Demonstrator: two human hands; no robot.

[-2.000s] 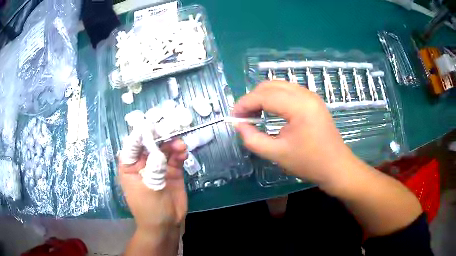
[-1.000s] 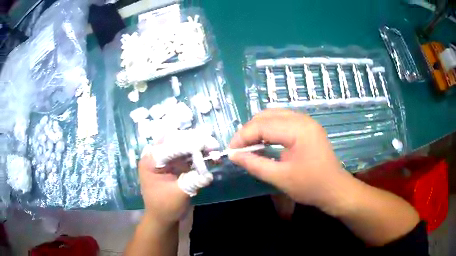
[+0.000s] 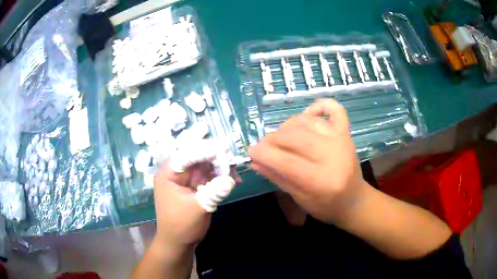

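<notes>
My left hand (image 3: pixel 188 188), with white finger cots on thumb and fingers, holds a small white plastic part (image 3: pixel 222 162) between thumb and fingers, mostly hidden by the cots. My right hand (image 3: pixel 305 158) pinches a slim white piece (image 3: pixel 240 161) that points left to the white part. Whether the two are joined I cannot tell. The hands are above the front edge of the left blister tray (image 3: pixel 224 117), which holds loose white housings (image 3: pixel 173 115). Finished assemblies (image 3: pixel 308 72) lie side by side in the right blister tray (image 3: pixel 417 117).
A box heaped with small white parts (image 3: pixel 155 52) is on the left tray's upper end. Crumpled plastic bags (image 3: pixel 41 103) lie far left. Shiny metal parts (image 3: pixel 407 38) and an orange block (image 3: pixel 453 46) are upper right. A red stool (image 3: pixel 436 190) is below the bench.
The left hand has closed around the white part and moved right since two seconds ago. The right hand has turned and its fingers have curled in. The long thin rod no longer shows.
</notes>
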